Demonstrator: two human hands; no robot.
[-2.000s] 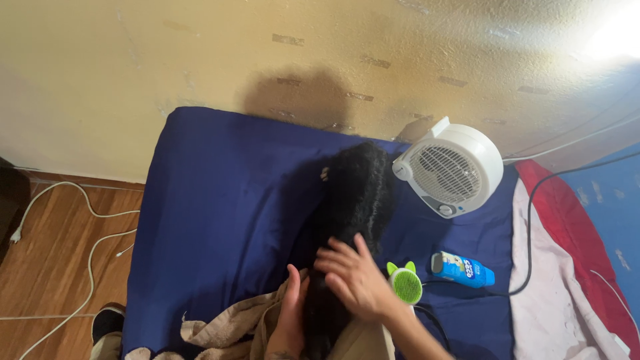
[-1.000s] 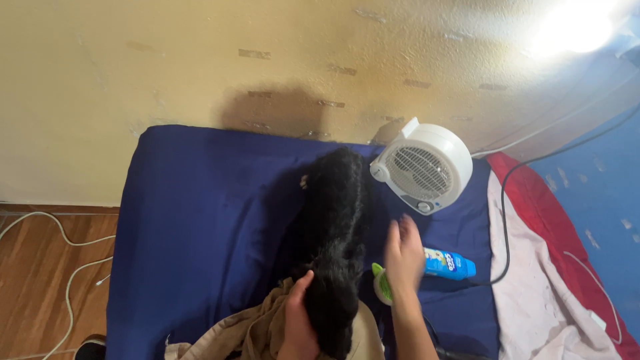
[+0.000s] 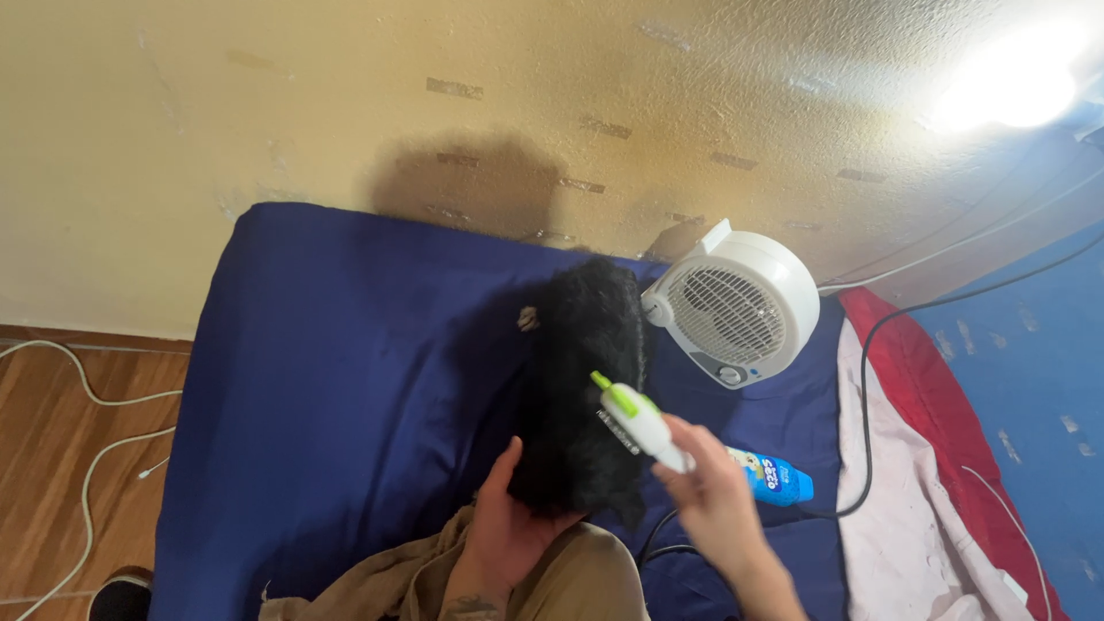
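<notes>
A black-furred animal (image 3: 578, 371) lies on a blue sheet (image 3: 319, 345), close to my knee. Its face is not clearly visible. My left hand (image 3: 517, 526) cups the near end of its body from below, thumb up along its side. In my right hand (image 3: 711, 487) is a white and green pet grooming brush (image 3: 636, 421), gripped by its handle, with its pins turned toward the fur. Just past my right hand a blue bottle (image 3: 776, 479) bearing writing lies on its side.
A white fan heater (image 3: 733, 306) stands right of the animal by the wall. A black cable (image 3: 868, 388) curves across the sheet beside a pink and red blanket (image 3: 897, 466). White cables (image 3: 86, 483) lie on the wooden floor at left. Beige cloth (image 3: 371, 578) lies at my lap.
My right hand, on the animal two seconds ago, reached toward the green and white brush beside the bottle and now holds it over the fur. My left hand stays at the animal's near end.
</notes>
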